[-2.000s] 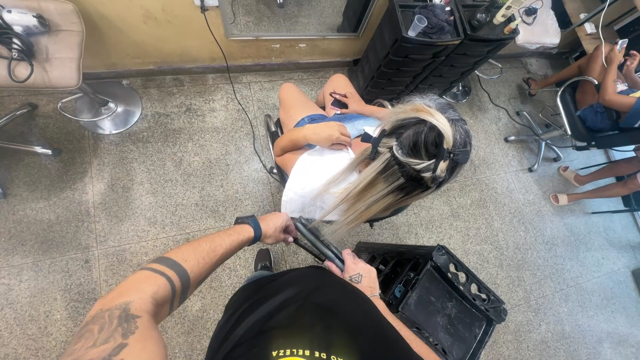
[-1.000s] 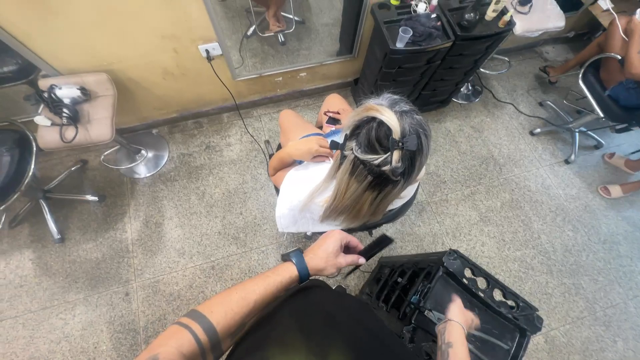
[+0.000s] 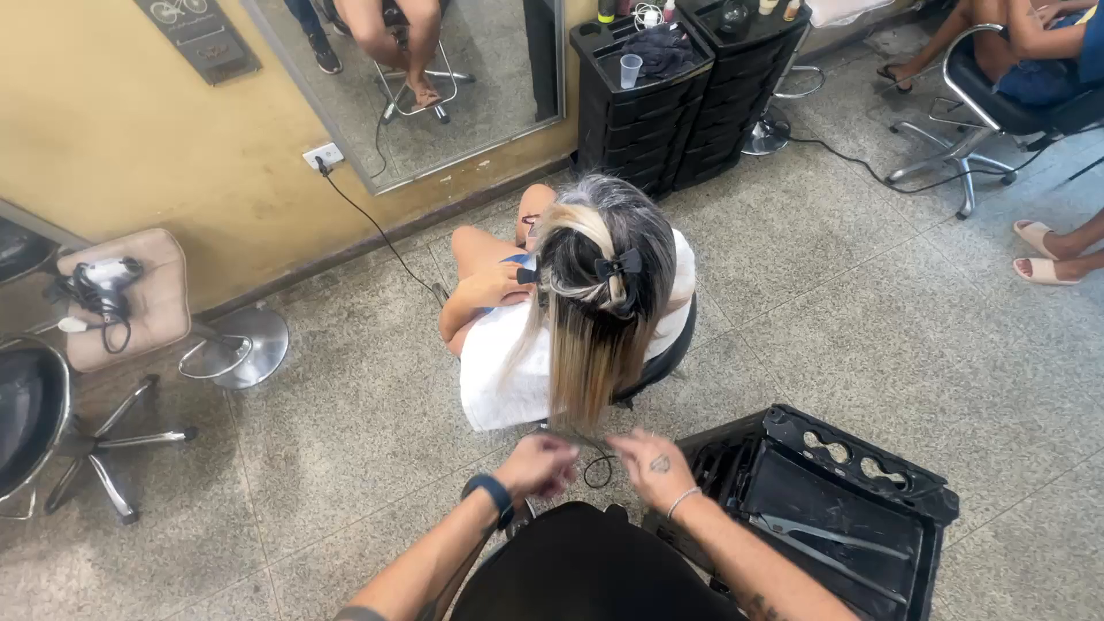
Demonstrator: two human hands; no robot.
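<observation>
A seated person's long blond and dark hair (image 3: 591,366) hangs down behind a chair, its upper part held by black hair clips (image 3: 623,264). A white towel (image 3: 504,366) covers the person's shoulders. My left hand (image 3: 539,466) is curled just below the hair ends, around what looks like the dark comb seen edge-on; motion blurs it. Close on its right, my right hand (image 3: 654,470) reaches toward the hair ends with its fingers extended and no tool visible in it. A grey hair straightener (image 3: 832,548) appears to lie on the black trolley (image 3: 944,504).
A hair dryer (image 3: 108,280) lies on a beige seat (image 3: 159,319) at left. Black drawer carts (image 3: 638,112) stand by the wall mirror (image 3: 483,112). A cord (image 3: 379,233) runs from the wall socket (image 3: 323,158) toward the chair. Other people sit at the upper right.
The straightener was in my hands two seconds ago. One second ago my left hand held the comb and my right hand was over the trolley; the right hand has since moved left toward the hair.
</observation>
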